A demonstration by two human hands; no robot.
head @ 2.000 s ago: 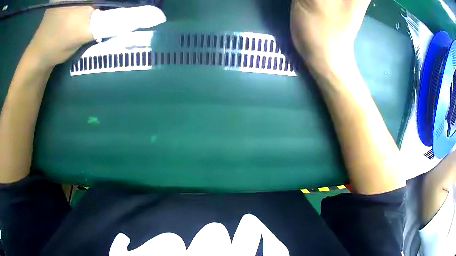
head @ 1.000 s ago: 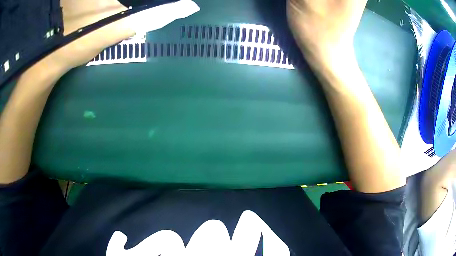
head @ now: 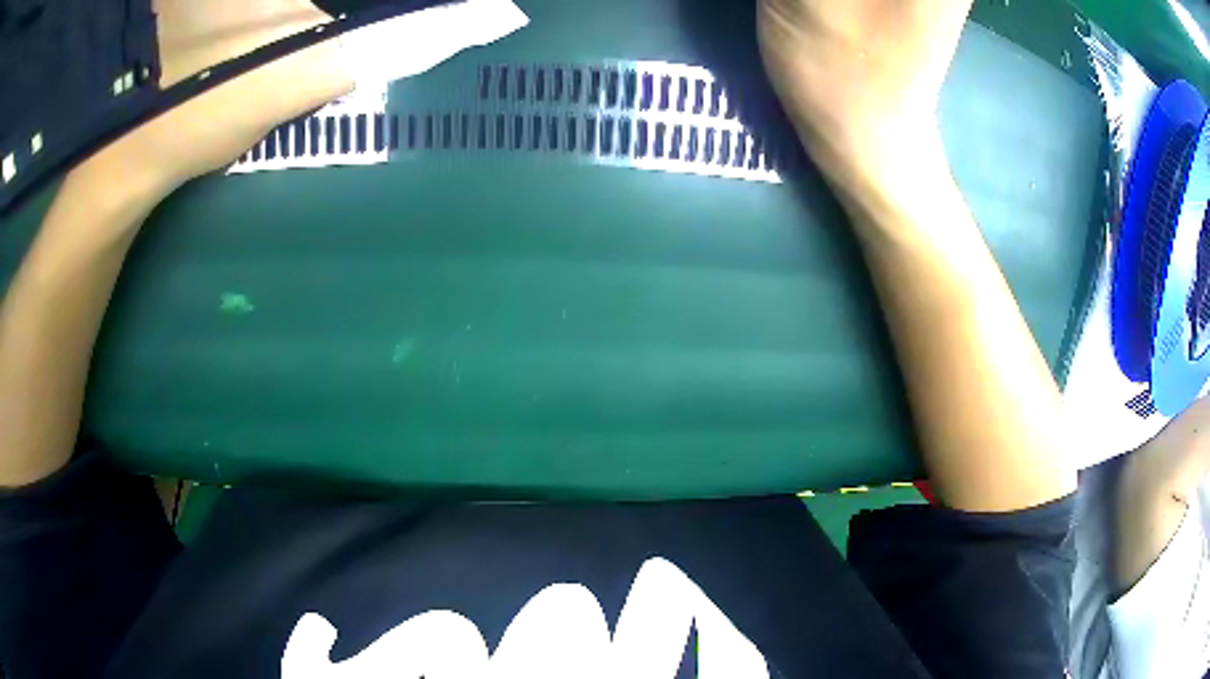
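Note:
Two slotted carrier tape strips (head: 557,134) lie side by side across the upper middle of the green mat, with dark slots and white glare at both ends. My left hand (head: 425,43) is at the upper left, a white cover on its fingers, over the strips' left part. A black strap hides part of it, and I cannot tell what it holds. My right hand (head: 856,60) is at the top right, just beyond the strips' right end. Its fingers are cut off by the top edge, so its grip is hidden.
The green mat (head: 531,332) fills the middle. Blue reels (head: 1152,239) stand at the right on a white surface, with crinkled clear plastic (head: 1112,93) beside them. A black strap (head: 80,93) crosses the upper left. Another person's arm (head: 1168,497) shows at the lower right.
Since the earliest frame my left hand has moved right and up, and the strap has dropped across the upper left. The strips show slightly higher. Little differs from one second ago.

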